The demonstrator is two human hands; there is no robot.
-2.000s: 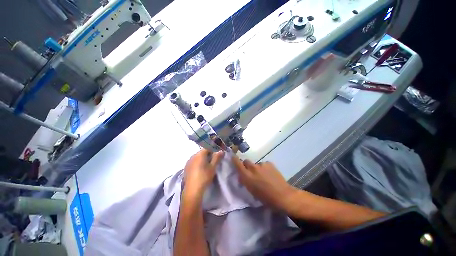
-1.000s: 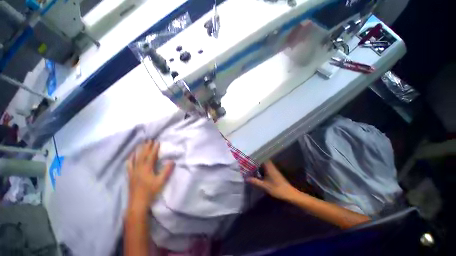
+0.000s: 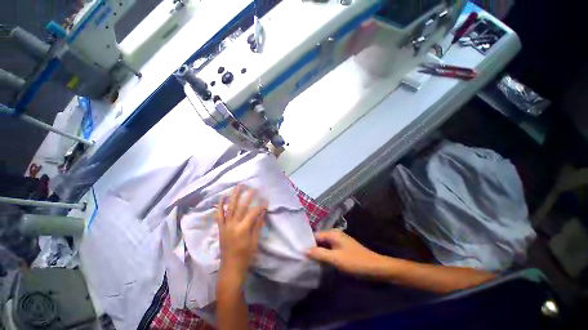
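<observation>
A pale grey-white garment (image 3: 129, 238) lies in soft folds over the machine table's front and hangs over the edge. Red checked fabric (image 3: 312, 209) shows along its right edge, with more at the bottom beside a dark striped band. Its upper end reaches the presser foot and needle area (image 3: 276, 148), where the details are too small to tell. My left hand (image 3: 242, 222) lies on the cloth with fingers spread. My right hand (image 3: 335, 250) pinches the garment's right edge between thumb and fingers, below the checked part.
The white sewing machine arm (image 3: 303, 64) crosses the top. Red-handled snips (image 3: 451, 71) lie at the table's right end, near small metal parts (image 3: 482, 37). A translucent bag (image 3: 474, 200) stands below right. A neighbouring machine (image 3: 97, 38) is at upper left, a thread cone (image 3: 55, 225) at left.
Both hands have left the needle area. Since the middle frame, my left hand has moved right over the cloth, and my right hand slightly down. More red check shows at the bottom.
</observation>
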